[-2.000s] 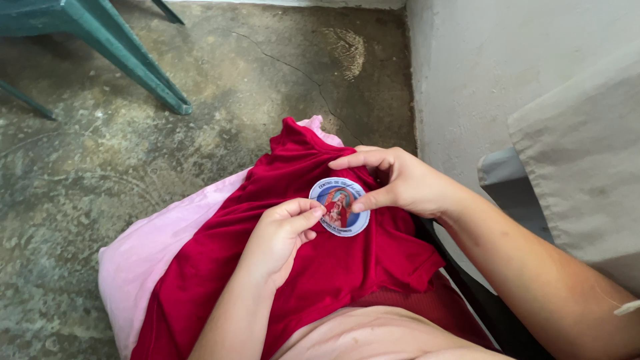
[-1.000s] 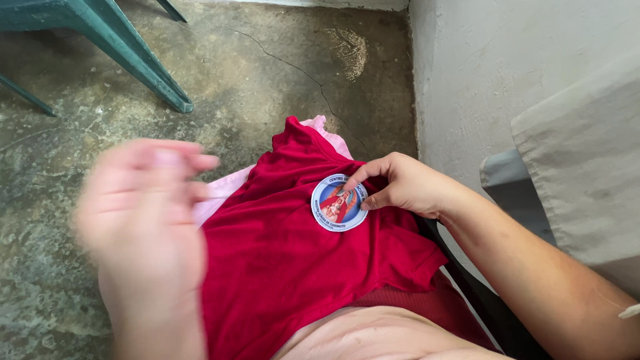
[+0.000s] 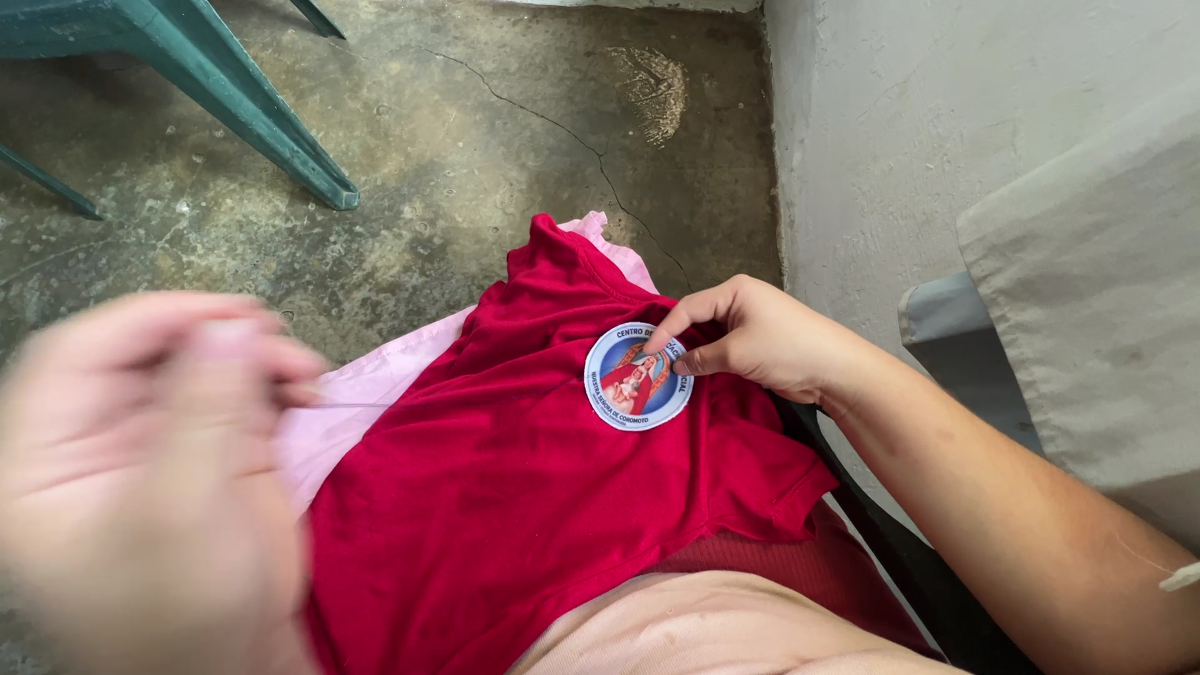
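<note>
A red knit shirt (image 3: 487, 469) lies over my lap, above a pink cloth (image 3: 347, 403). On its chest area sits a round fabric patch (image 3: 614, 412) with a blue centre, a printed figure and lettering round a white rim. Thumb and forefinger of my right hand (image 3: 750, 337) press on the patch's upper right edge. Blurred and raised at the left, my left hand (image 3: 178, 459) has its fingertips pinched on a thin thread (image 3: 356, 405) that runs towards the shirt. Whether a needle is between those fingertips cannot be seen.
A green plastic chair (image 3: 253, 103) stands on the cracked concrete floor (image 3: 450, 159) at the upper left. To the right are a pale wall (image 3: 872, 122) and a hanging beige cloth (image 3: 1097, 281). Part of a black chair frame (image 3: 900, 534) shows beneath my right forearm.
My left hand was at the patch's left edge two seconds ago; it has moved off to the left. My right hand has stayed on the patch.
</note>
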